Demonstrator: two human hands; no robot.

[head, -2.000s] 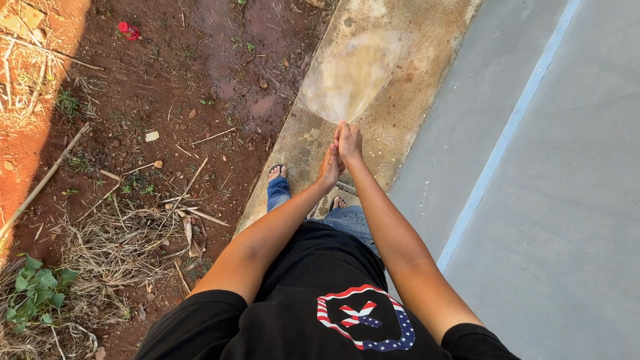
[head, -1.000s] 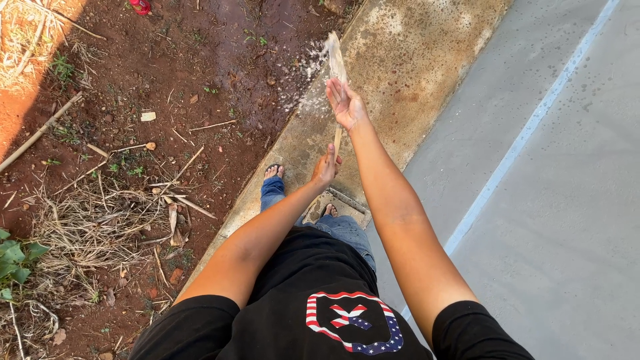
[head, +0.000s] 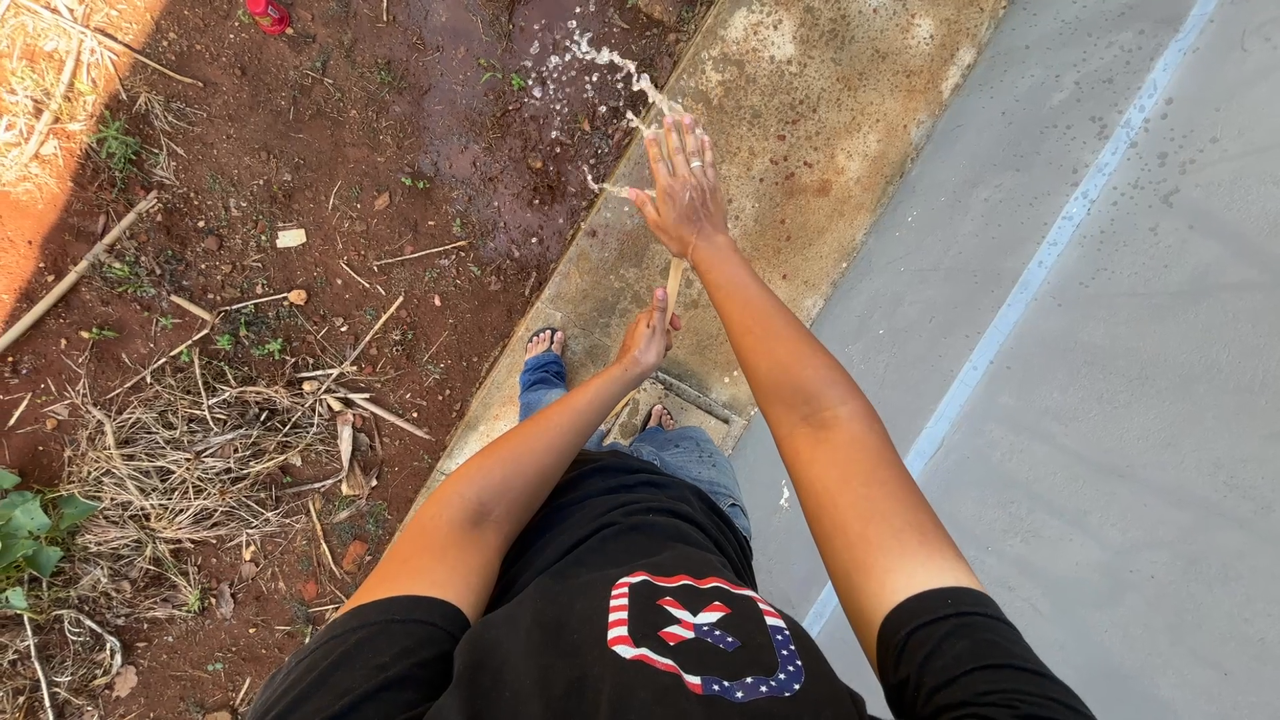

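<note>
My left hand point(head: 648, 335) is closed around a pale hose point(head: 674, 285), low in front of my body. The hose runs back beneath my left forearm and points forward to my right hand point(head: 685, 190). That hand is stretched out flat, back up, fingers slightly apart, with a ring on one finger. Water point(head: 625, 65) streams past its fingertips and sprays forward and left in drops. The hose's end and the right palm are hidden.
A stained concrete ledge point(head: 800, 150) runs under my sandalled feet. Right of it lies a grey surface with a blue stripe point(head: 1030, 270). At left are red soil, a muddy puddle point(head: 480, 110), dry straw point(head: 200, 460), sticks, a leafy plant point(head: 30, 525) and a red object point(head: 268, 14).
My hands were together two seconds ago, with water fanning forward; they are now apart. Since one second ago the right hand has turned flat, back up, and the water sprays left past its fingers.
</note>
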